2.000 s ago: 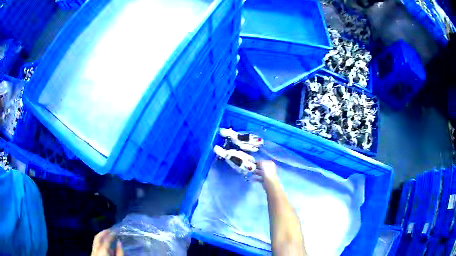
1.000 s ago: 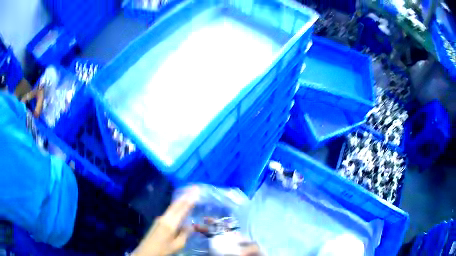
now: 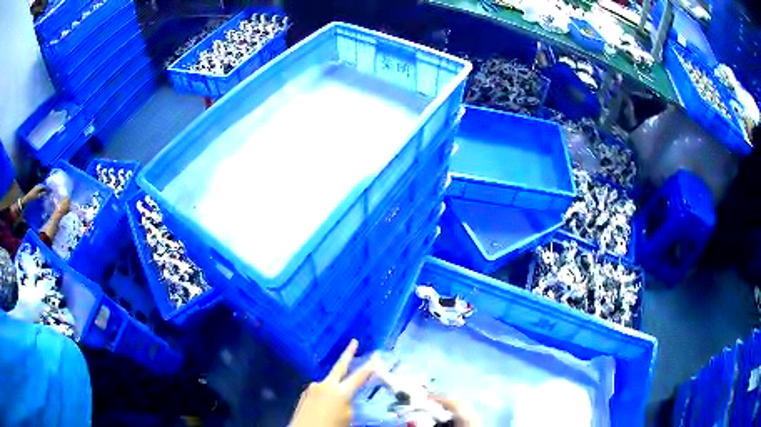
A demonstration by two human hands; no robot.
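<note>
My left hand (image 3: 328, 398) is at the bottom edge, finger and thumb spread, with clear poly bag film (image 3: 372, 385) against it. My right hand (image 3: 455, 412) is cut off by the bottom edge and blurred, closed on a white-and-black plastic unit (image 3: 410, 400). The unit lies at the bag, between my hands; how far it is inside is unclear. One unbagged unit (image 3: 446, 307) lies in the upper left corner of the working crate (image 3: 534, 308), on the pale liner (image 3: 492, 354).
A tall crate stack (image 3: 334, 242) with a bright pale interior rises at left. Crates of jumbled units (image 3: 588, 279) stand beyond the working crate. A stool (image 3: 680, 221) is at right. Another person's blue sleeve (image 3: 46, 367) is at lower left; a workbench (image 3: 584, 50) is at top right.
Two units lay in the working crate at first, with my right hand at one; now one lies there. My right hand has moved down-left to the bag with a unit. The view has shifted.
</note>
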